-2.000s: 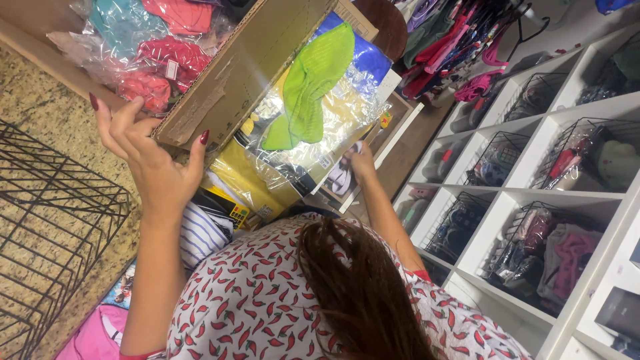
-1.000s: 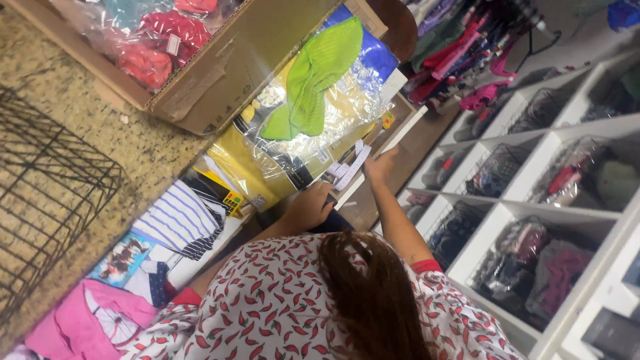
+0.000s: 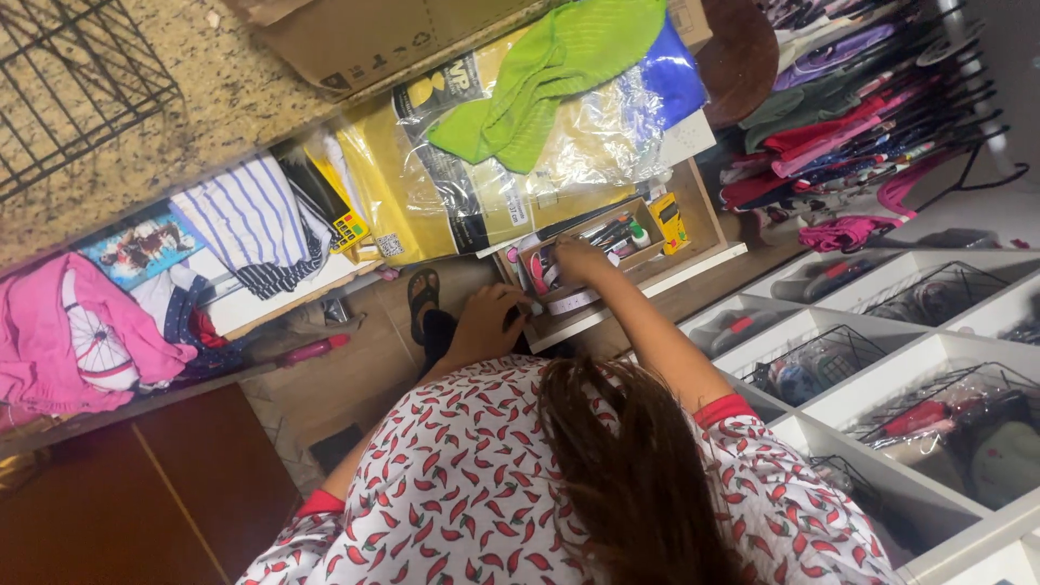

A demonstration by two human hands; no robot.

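Note:
My right hand (image 3: pixel 578 262) reaches into an open drawer (image 3: pixel 699 258) and touches the things in it; its fingertips are hidden. Pens (image 3: pixel 609 231), a small white bottle with a green cap (image 3: pixel 639 234), a yellow box (image 3: pixel 668 223) and pink-handled scissors (image 3: pixel 538 272) lie there. A white measuring tape (image 3: pixel 573 302) curls along the drawer's near side. Against the drawer's left corner rests my left hand (image 3: pixel 490 318), fingers bent; whether it holds anything is unclear. Just above the drawer, a green ribbed cloth (image 3: pixel 552 81) lies on yellow plastic packages (image 3: pixel 487 195).
A cardboard box (image 3: pixel 357 41) and a black wire basket (image 3: pixel 77 89) stand on the granite counter (image 3: pixel 227 106). Striped clothing (image 3: pixel 244 211) and a pink garment (image 3: pixel 49 341) lie at left. White cubby shelves (image 3: pixel 902 341) and hanging clothes (image 3: pixel 853 122) are at right.
The left hand was raised by the cardboard box, then came down to the drawer. The drawer's contents now show in view. The right hand has moved from the drawer's edge into it.

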